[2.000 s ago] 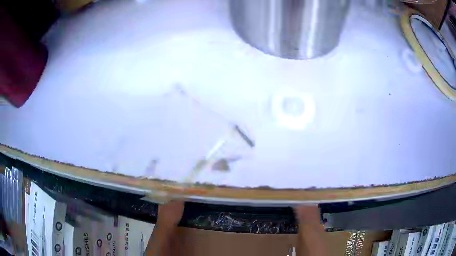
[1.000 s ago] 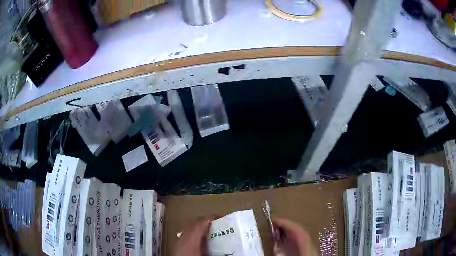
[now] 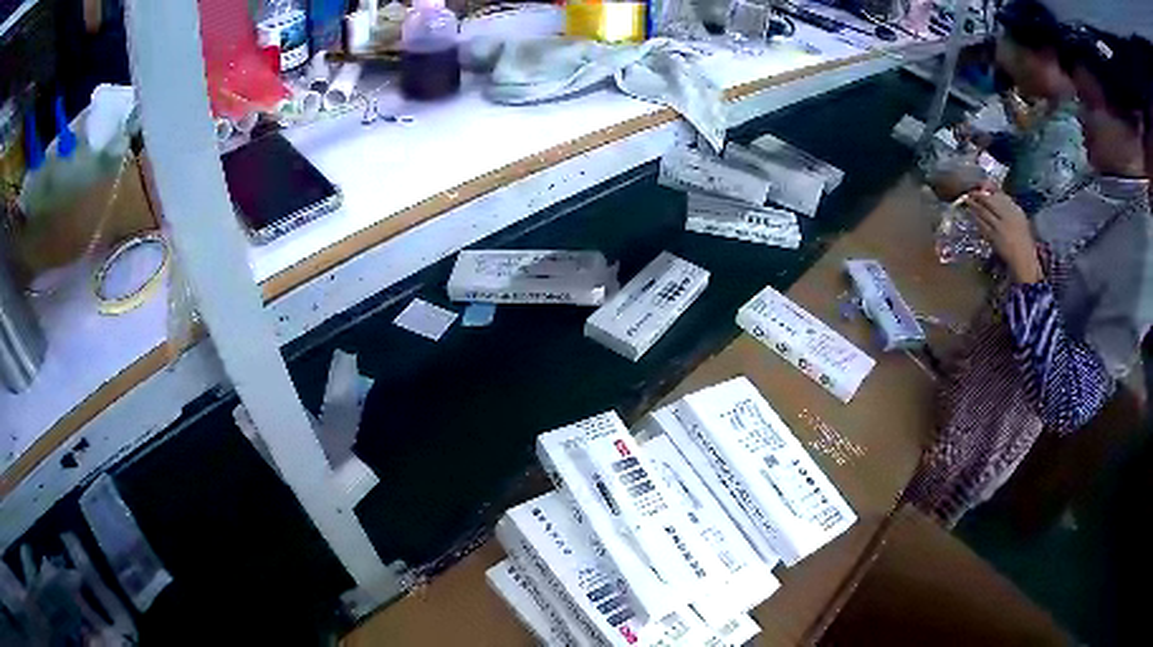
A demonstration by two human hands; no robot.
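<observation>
Neither of my hands is in view. Nearest in front of me, a stack of long white retail boxes (image 3: pixel 658 518) with barcodes and icon rows lies on the brown cardboard sheet (image 3: pixel 872 430). The boxes overlap, some lying flat on others. Beyond the stack, another white box (image 3: pixel 805 344) lies flat on the cardboard, with a slim white pack (image 3: pixel 884 303) beside it.
The dark green belt (image 3: pixel 506 405) carries loose boxes (image 3: pixel 647 306), a white card (image 3: pixel 426 319) and a blue packet (image 3: pixel 478 315). A white post (image 3: pixel 253 303) stands at left. The shelf (image 3: pixel 392 177) holds a phone, tape roll and cloth. Two people (image 3: pixel 1087 253) sit at right.
The view has swung to the right and along the line. Both hands, with the box between them, have left the picture. The right-hand box stack now lies in front, and two people have come into view.
</observation>
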